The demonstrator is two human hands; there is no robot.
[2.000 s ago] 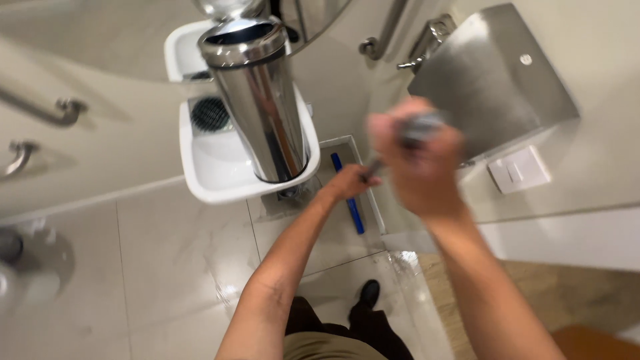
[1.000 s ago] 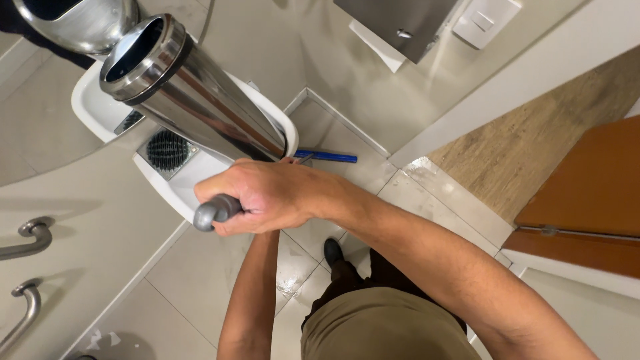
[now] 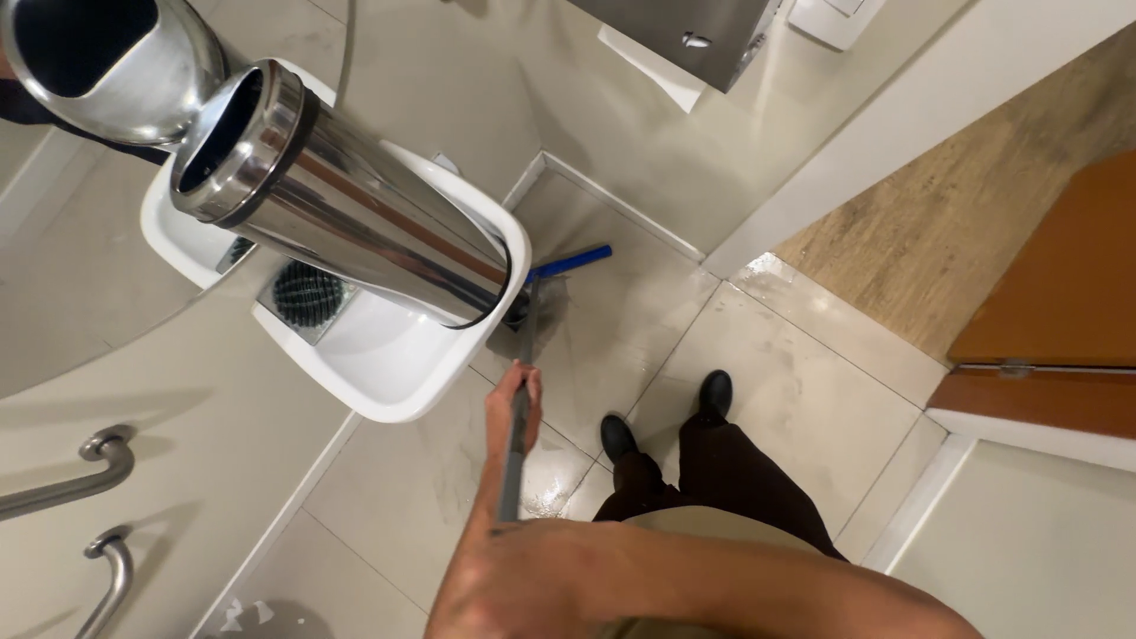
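A floor squeegee with a blue blade and a long grey handle rests its blade on the tiled floor, just beyond the washbasin. Partway down the handle, my left hand is closed round it. My right hand is near the handle's upper end, low in the view; its fingers are blurred and mostly hidden, so its hold cannot be told. Some wet patches shine on the tiles near my shoes.
A steel bin stands tilted in the white washbasin, beside a scrub brush. Steel grab bars are on the left wall, and a towel dispenser hangs above. An orange-brown door is at the right, by wood-look flooring.
My right hand has moved from in front of the basin down toward my body, and the handle has swung with it. The blue blade still lies near the same floor corner.
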